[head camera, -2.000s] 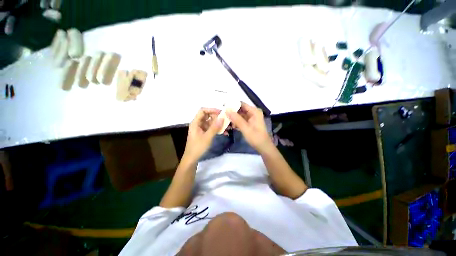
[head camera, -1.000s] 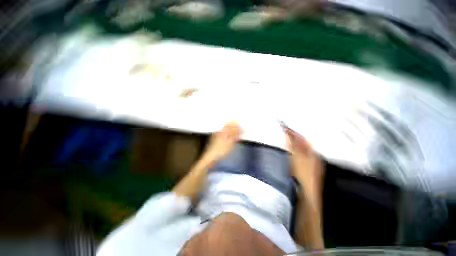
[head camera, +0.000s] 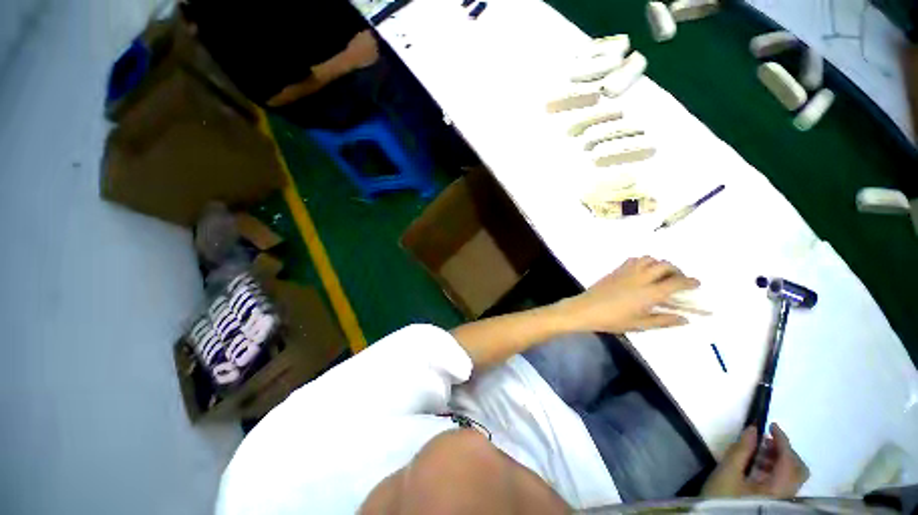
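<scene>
My left hand (head camera: 639, 298) lies low over the white-covered bench, its fingers around a cream-white housing part (head camera: 687, 301) that is mostly hidden under them. My right hand (head camera: 760, 465) holds the black grip of a hammer (head camera: 775, 347) near the bench's front edge at the lower right. The hammer's silver head points away from me. A thin dark pin (head camera: 719, 357) lies on the bench between my left hand and the hammer. A small round black part (head camera: 762, 283) is beside the hammer head.
Beyond my left hand are a housing with dark window (head camera: 606, 205), a small screwdriver (head camera: 691, 207) and several cream housings (head camera: 624, 156). The green belt (head camera: 725, 86) carries more housings. A blue stool (head camera: 374, 158), an open carton (head camera: 473, 241) and another person's arm (head camera: 327, 70) are left of the bench.
The view has swung left. My hands, together on the cream part at first, are now apart. My right hand has taken hold of the hammer; my left hand is on the bench with the cream part.
</scene>
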